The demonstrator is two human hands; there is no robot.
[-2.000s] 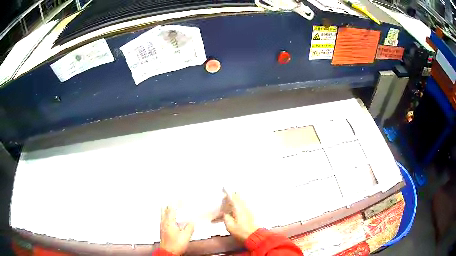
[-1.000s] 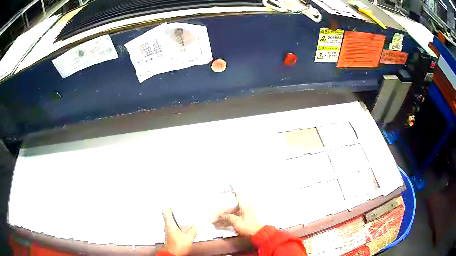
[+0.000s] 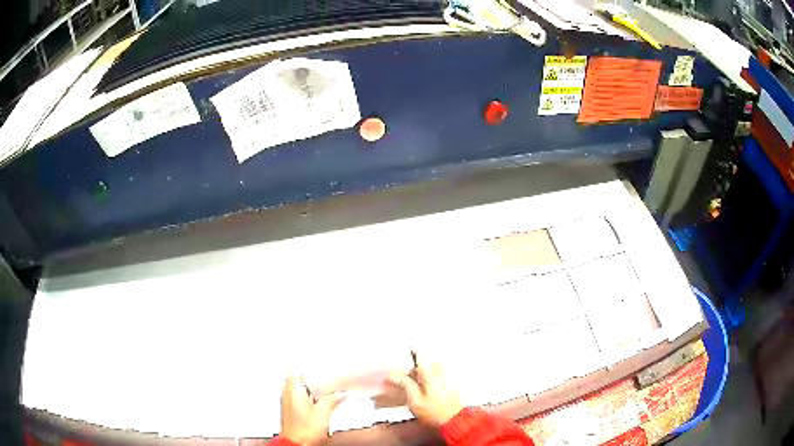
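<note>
My left hand (image 3: pixel 306 413) and my right hand (image 3: pixel 427 392) are at the front edge of the white lay (image 3: pixel 218 322), a short way apart. They hold the two ends of a white stack of cut panels (image 3: pixel 355 383), which is overexposed and hard to tell from the lay. A shadowed side of the stack shows between my thumbs. To the right, cut lines outline several rectangles in the lay, and one tan rectangle (image 3: pixel 526 249) shows near the back.
A dark blue beam (image 3: pixel 435 96) with papers, labels and two red buttons runs behind the lay. A blue bin (image 3: pixel 716 366) stands at the right end. The bed's front has a red-patterned covering (image 3: pixel 609 413) with a metal plate.
The stack between my hands appears tilted, with its shadowed side now showing more clearly between my thumbs. My hands stay near the same place. The view has shifted slightly.
</note>
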